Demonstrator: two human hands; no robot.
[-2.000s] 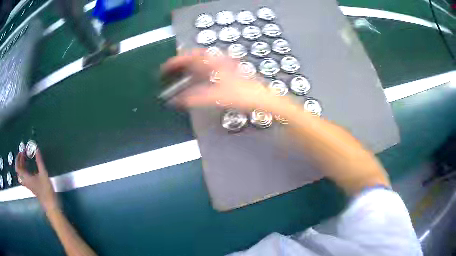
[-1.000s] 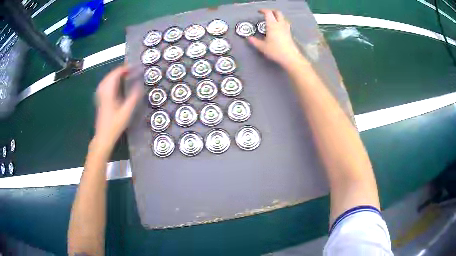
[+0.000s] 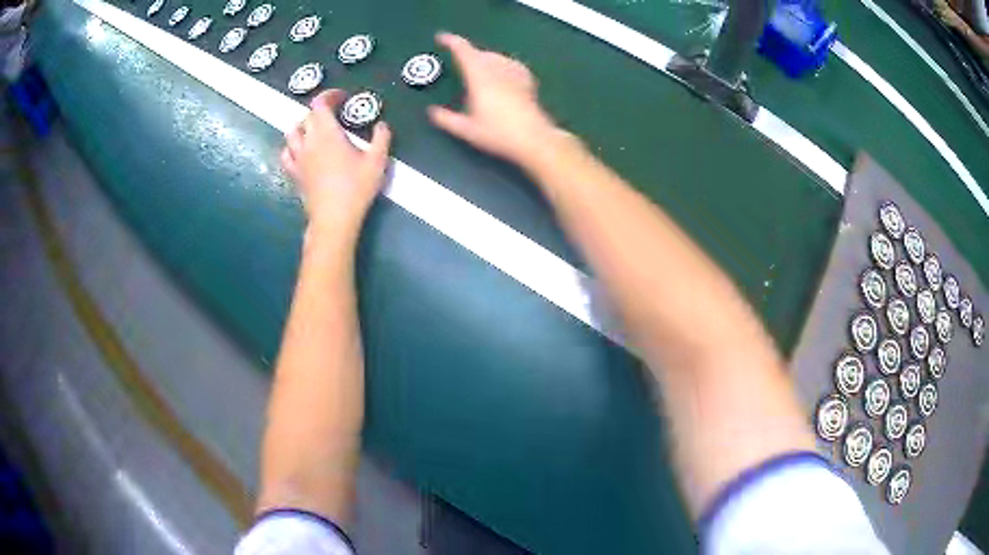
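Observation:
Round silver-and-black speaker drivers (image 3: 307,77) stand in rows on the green conveyor belt (image 3: 694,217) at the upper left. My left hand (image 3: 338,163) has its fingers and thumb around one speaker driver (image 3: 361,110) at the near end of the rows, by the white line. My right hand (image 3: 493,98) is bare, with thumb and finger spread beside another speaker driver (image 3: 422,69); it appears not to touch it. The grey loading board (image 3: 830,293) lies at the right, with several rows of discs (image 3: 849,373) on it.
A blue plastic object (image 3: 797,38) and a dark metal post (image 3: 737,49) are at the upper right. The belt's smooth green front edge (image 3: 477,358) curves below the white line. Grey floor with a yellow line (image 3: 119,363) is at the lower left. Part of a person shows at the top right corner.
The view has turned left, so the board now sits at the right. Both hands have moved from the board to the discs on the belt. My left hand now has a disc between its fingers.

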